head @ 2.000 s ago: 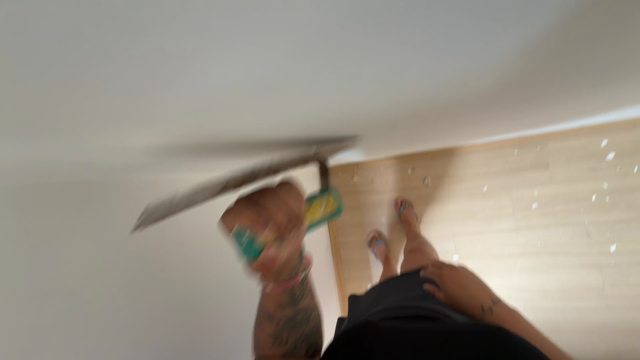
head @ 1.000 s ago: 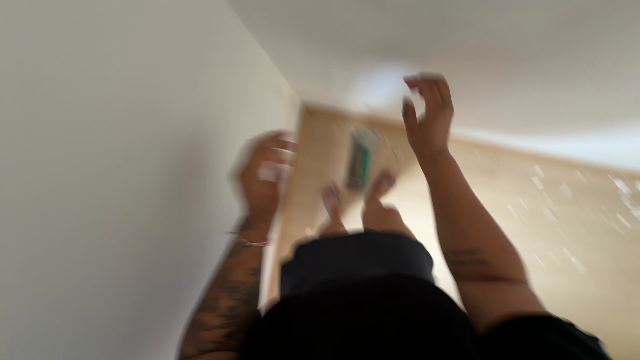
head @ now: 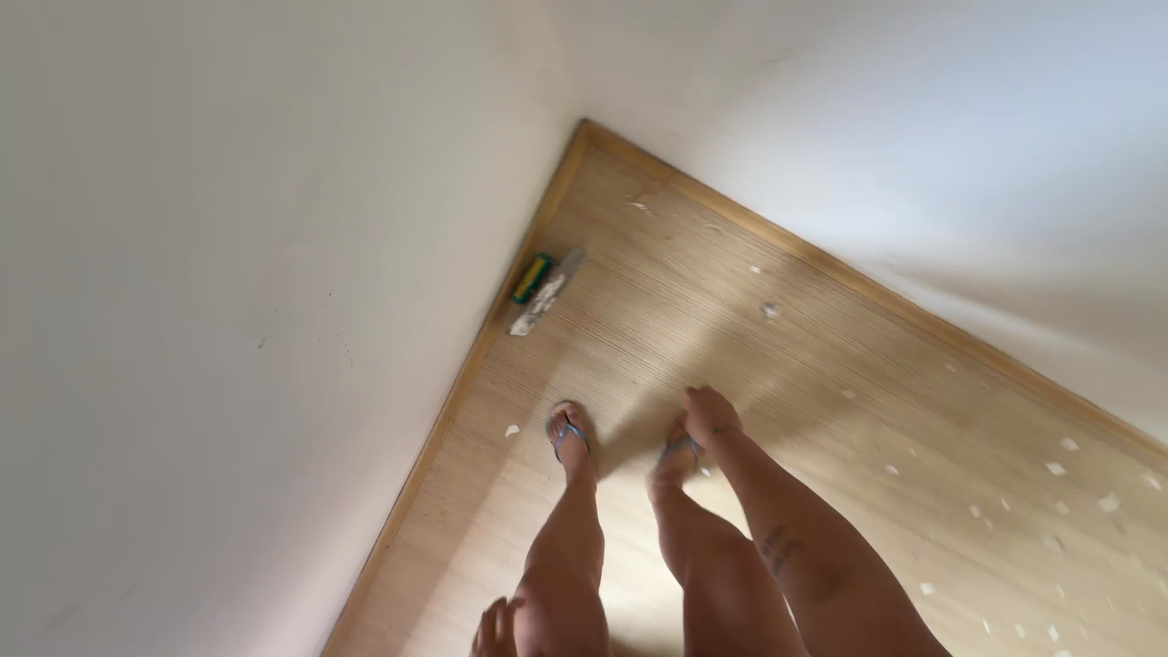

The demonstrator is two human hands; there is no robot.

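Observation:
A plastering trowel [head: 550, 294] with a green and yellow handle lies on the wooden floor beside the left skirting board, white residue on its metal blade. My left hand [head: 494, 628] shows only partly at the bottom edge, by my left knee; its fingers are a little apart and nothing is seen in them. My right hand [head: 712, 415] hangs low over my right foot, its fingers bent and blurred, so whether it holds anything cannot be made out. Neither hand touches the trowel.
Two pale walls meet at a corner above the light wood skirting board [head: 785, 239]. White flakes [head: 1056, 468] are scattered over the floor, mostly at right. A small pale lump [head: 769, 311] lies ahead of my feet, which wear blue flip-flops [head: 568, 436].
Two seconds ago my left hand held the trowel against the wall. One second ago it was on the floor and both hands were raised; now they are lower. The view has shifted.

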